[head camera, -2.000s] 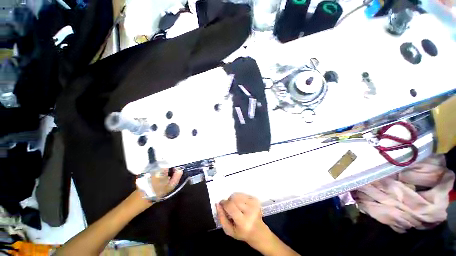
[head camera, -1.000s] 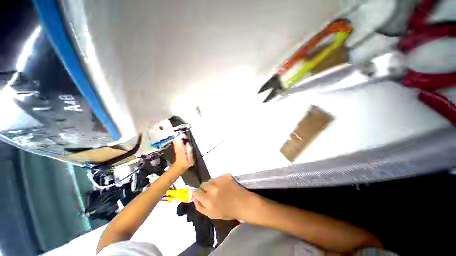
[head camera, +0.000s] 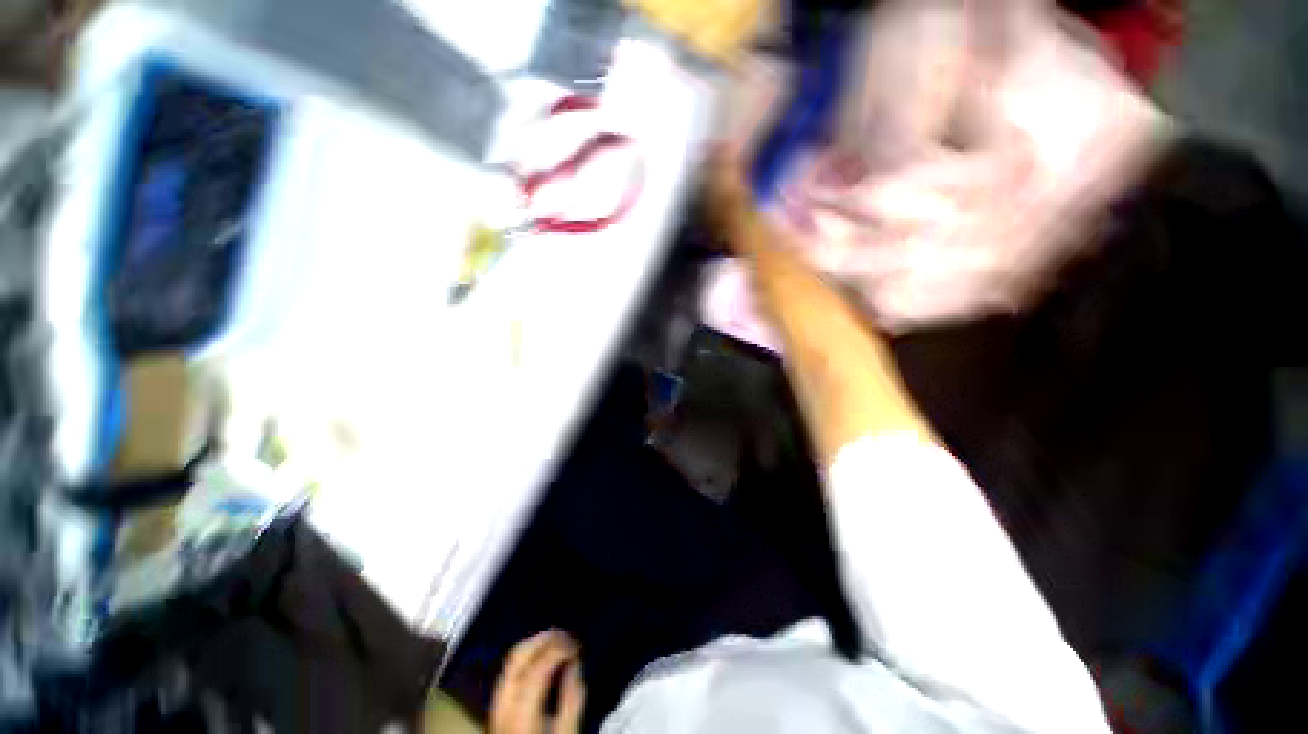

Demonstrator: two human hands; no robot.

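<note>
The view is strongly blurred. My right arm reaches up past the table's front edge. My right hand (head camera: pixel 722 189) is at its end beside the pink cloth (head camera: pixel 947 187), blurred and partly hidden, so its grip does not show. My left hand (head camera: pixel 539 688) is low at the bottom edge, cut off by it, with fingers curled; I cannot tell if it holds anything. The white sewing machine (head camera: pixel 86 273) with its blue stripe and dark display (head camera: pixel 187 215) stands at the left.
Red-handled scissors (head camera: pixel 581 225) lie on the white table (head camera: pixel 430 373) near its far right end. Blurred yellow-green snips (head camera: pixel 479 258) lie beside them. Dark cloth (head camera: pixel 344 617) is at the lower left. A blue object (head camera: pixel 1248 574) shows at the far right.
The view has swung right. My right hand has left the needle area and reached toward the pink cloth. My left hand is now low, away from the needle. The yellow handle no longer shows.
</note>
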